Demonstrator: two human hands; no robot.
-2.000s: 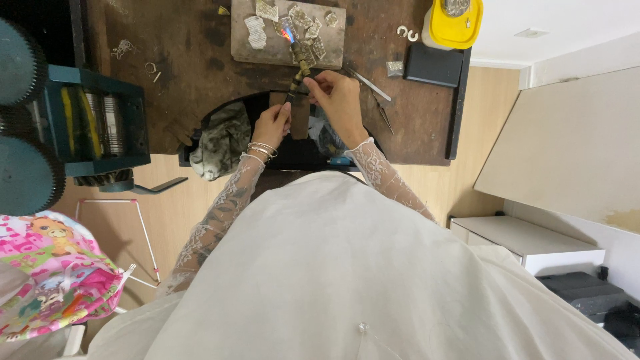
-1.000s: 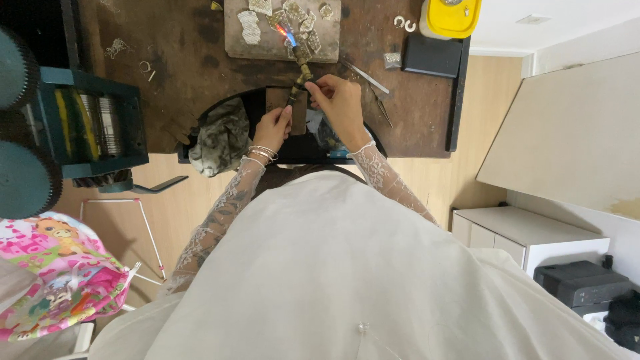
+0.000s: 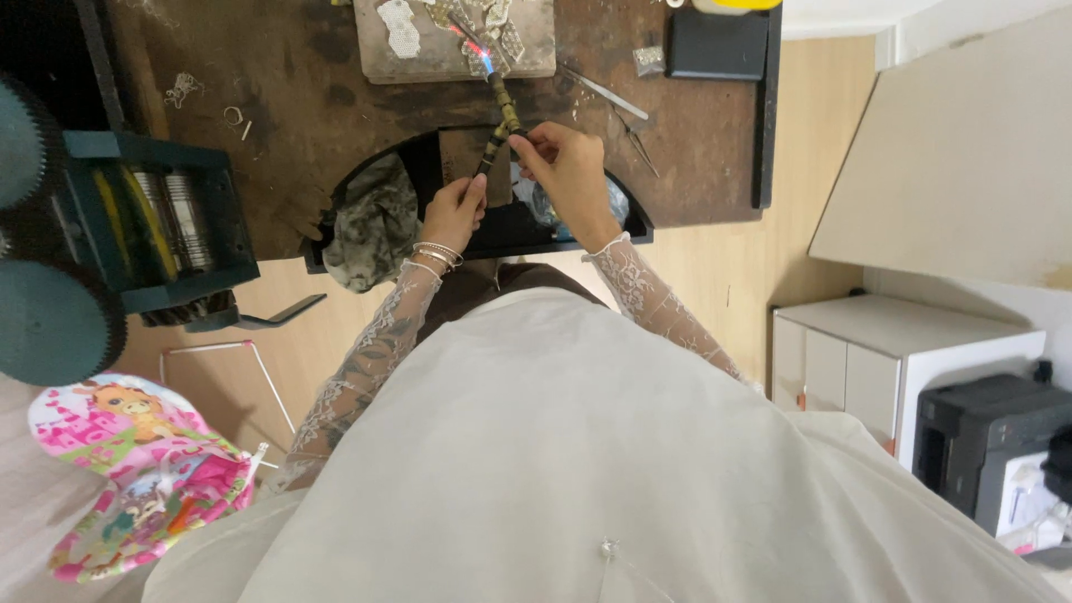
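Note:
My left hand point(image 3: 455, 213) grips the dark lower end of a brass gas torch point(image 3: 503, 104). Higher up, the fingers of my right hand point(image 3: 569, 172) pinch the torch's body at its side fitting. A blue and orange flame point(image 3: 483, 59) burns at the tip. It points over a pale soldering board point(image 3: 452, 69), toward patterned metal mesh pieces point(image 3: 509, 42) lying there. A white perforated piece point(image 3: 399, 28) rests on the same board, left of the flame.
Tweezers point(image 3: 607, 92) and a dark pointed tool point(image 3: 636, 144) lie right of the board. A small bag point(image 3: 648, 60) is near a black box point(image 3: 718, 43). A geared rolling mill point(image 3: 159, 219) stands left. Grey cloth point(image 3: 373, 219) hangs at the bench cutout point(image 3: 523, 243).
The flame was hardly seen at the torch tip two seconds ago, against the bright pieces; now it shows blue and orange. Both hands keep their hold on the torch.

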